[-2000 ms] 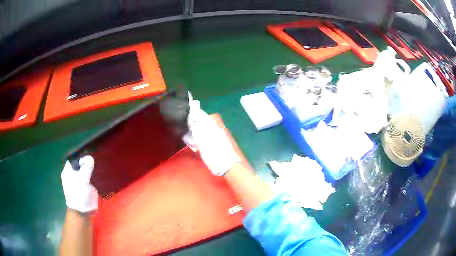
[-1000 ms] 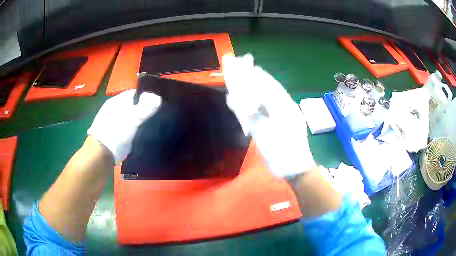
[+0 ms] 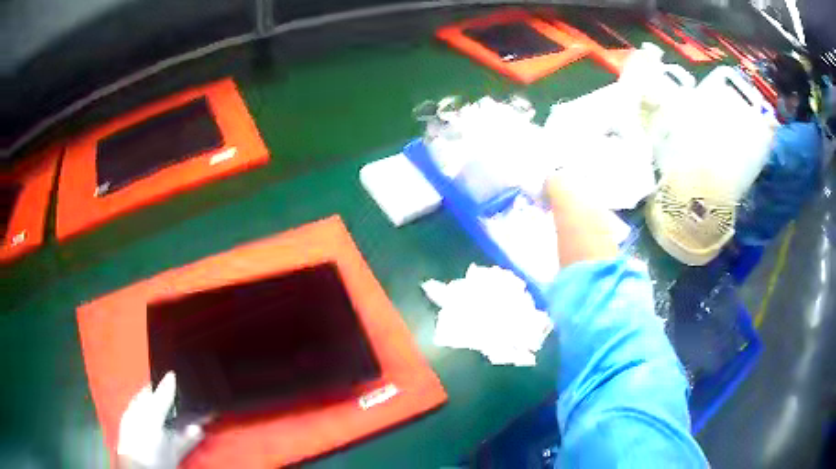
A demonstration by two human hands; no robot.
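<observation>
A screen unit (image 3: 261,339) lies flat, black face up, on an orange-red foam pad (image 3: 385,330) in front of me. A small white label sits on the pad's right margin. My gloved left hand (image 3: 160,426) is at the unit's near left corner, fingers apart, partly cut off by the bottom edge. My right arm reaches over the blue tray (image 3: 486,238). My gloved right hand (image 3: 522,151) is among the dispenser bottles (image 3: 449,119) and white wipes and blends with them, so its grip is hidden. A loose pile of white wipes (image 3: 490,316) lies beside the tray.
A white block (image 3: 401,188) lies left of the tray. White jugs (image 3: 715,137) and a cream fan (image 3: 692,220) stand beyond it. A blue bin (image 3: 733,366) with clear film is at right. Other pads with screens (image 3: 160,147) lie on the conveyor. Another person (image 3: 788,174) is at far right.
The screen unit, held up by both hands before, now lies on the pad. My left hand has lowered to its near corner. My right hand has moved right to the tray. The view has turned right.
</observation>
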